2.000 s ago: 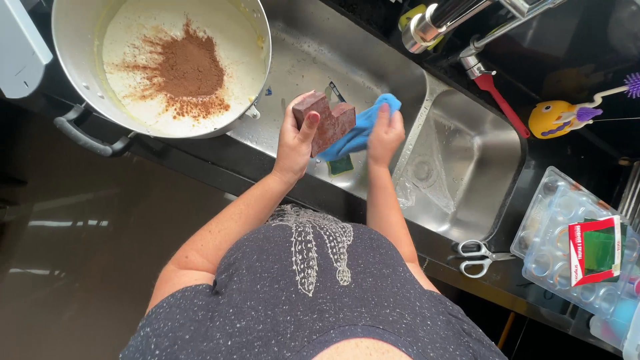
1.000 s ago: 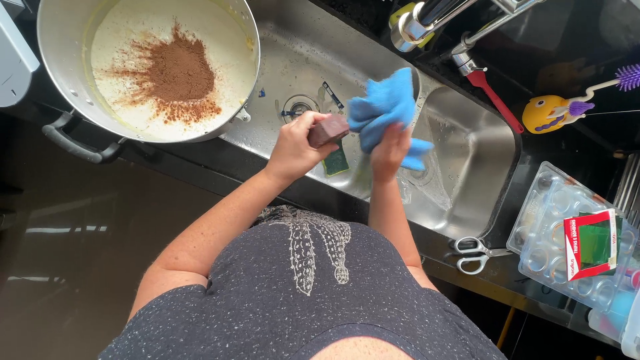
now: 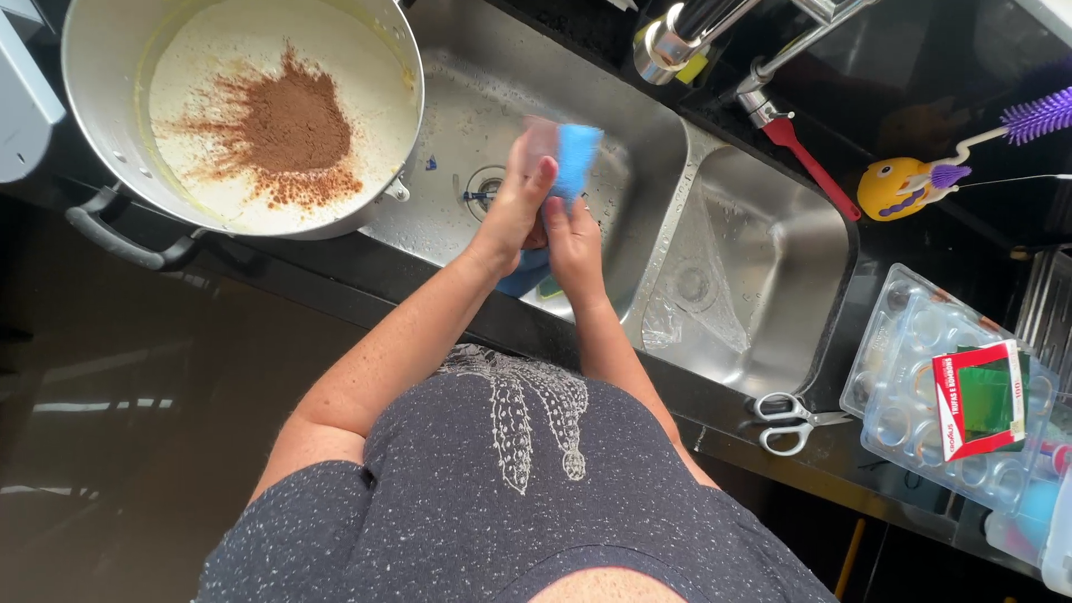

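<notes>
Over the larger sink basin, my left hand [image 3: 511, 205] grips a brownish box-like packet [image 3: 540, 141], blurred by motion. My right hand [image 3: 574, 239] is close against it, lower and to the right, holding a blue cloth [image 3: 576, 159] that is pressed to the packet; part of the cloth hangs below the hands. To the left, a large metal pot [image 3: 410, 84] contains a pale creamy mass with a heap of brown powder [image 3: 297, 126] on top.
Clear plastic film [image 3: 703, 268] lies in the smaller basin [image 3: 779, 310]. White-handled scissors [image 3: 791, 423], clear plastic trays [image 3: 900, 410] and a red-and-green box [image 3: 980, 400] are at the right. A red spatula [image 3: 812, 167], yellow toy-like brush holder [image 3: 896, 191] and faucet [image 3: 666, 46] are behind the sink.
The blue cloth, bunched in my right hand beside the packet a second ago, is now against the packet. My two hands have come together.
</notes>
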